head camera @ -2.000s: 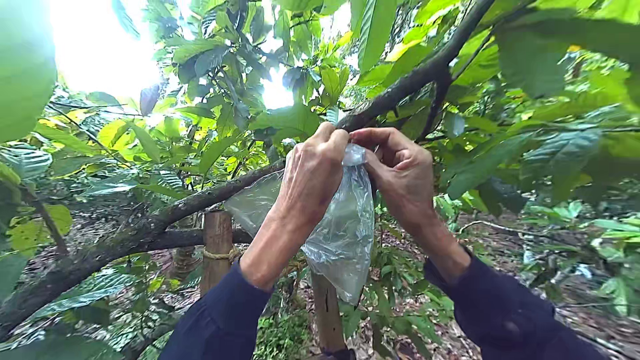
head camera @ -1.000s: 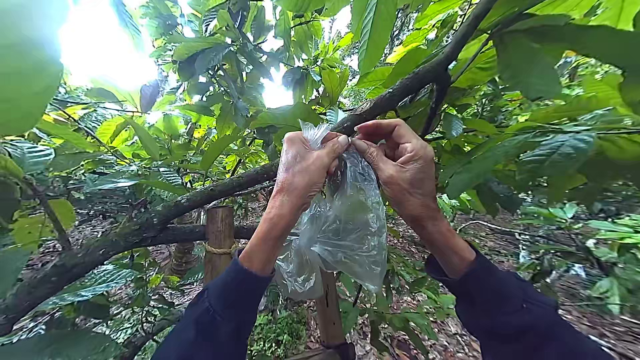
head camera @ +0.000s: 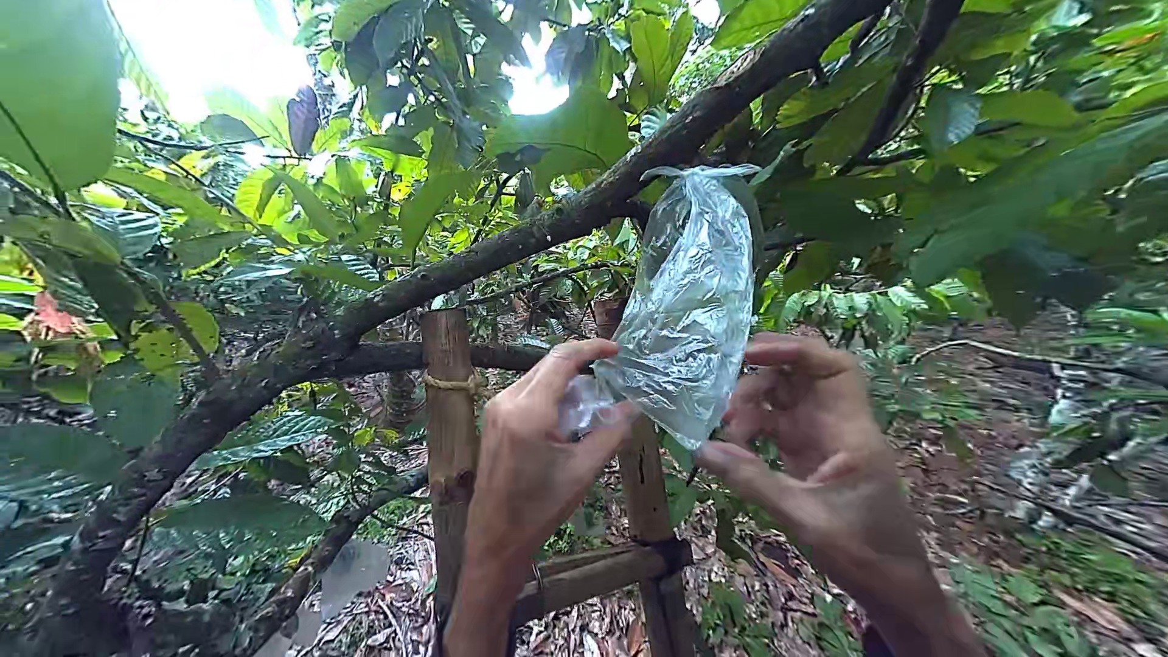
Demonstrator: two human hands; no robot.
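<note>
A clear plastic bag (head camera: 689,292) hangs below the dark tree branch (head camera: 566,214), its top gathered into what looks like a knot with two short ends. Around the bag's lower left corner, my left hand (head camera: 547,438) has its thumb and forefinger curled, with a bunched bit of the plastic between them. At the lower right edge, my right hand (head camera: 812,438) has its fingers apart, the thumb close to the bag's bottom tip and the forefinger beside its side. Whether the right fingertips touch the plastic is unclear. Something pale shows inside the bag.
A bamboo post (head camera: 450,456) with a rope tie stands left of my hands. A second post (head camera: 646,493) with a crossbar (head camera: 593,579) stands below the bag. Broad leaves (head camera: 1049,201) crowd the upper right, and dry leaf litter covers the ground.
Both hands have moved down from the bag's top to its lower part. The top, earlier between my fingers, is let go. The bag hangs below the branch.
</note>
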